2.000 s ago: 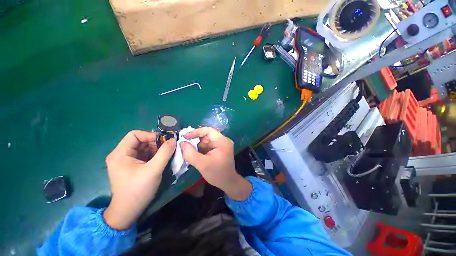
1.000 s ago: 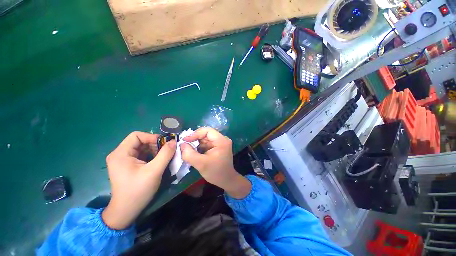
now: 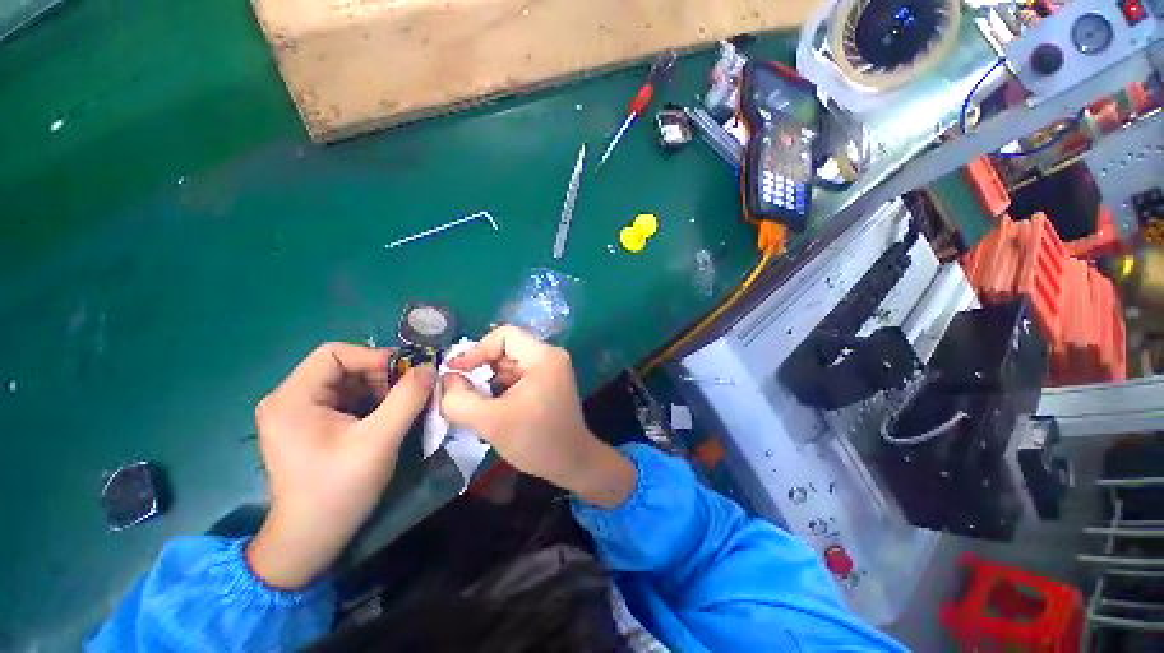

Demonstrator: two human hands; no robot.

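Observation:
My left hand (image 3: 335,440) holds a small black device body (image 3: 406,367) between thumb and fingertips; a bit of orange shows inside it. A round disc part (image 3: 428,322) with a grey face stands at the body's far side. My right hand (image 3: 526,406) pinches a crumpled white wiping cloth (image 3: 449,434) close beside the body. The fingertips cover much of the body, and I cannot tell whether the cloth touches it.
A black rounded cover (image 3: 132,495) lies at left. Beyond the hands lie a clear bag (image 3: 541,304), hex key (image 3: 442,230), tweezers (image 3: 569,202), yellow knobs (image 3: 638,232), screwdriver (image 3: 633,117) and keypad unit (image 3: 781,147). Wooden board (image 3: 511,58) at far side; press (image 3: 817,472) at right.
Bench items and hands sit slightly further left in view. The right hand has turned a little, and the cloth's loose end now hangs lower and more spread. Both hands keep their holds.

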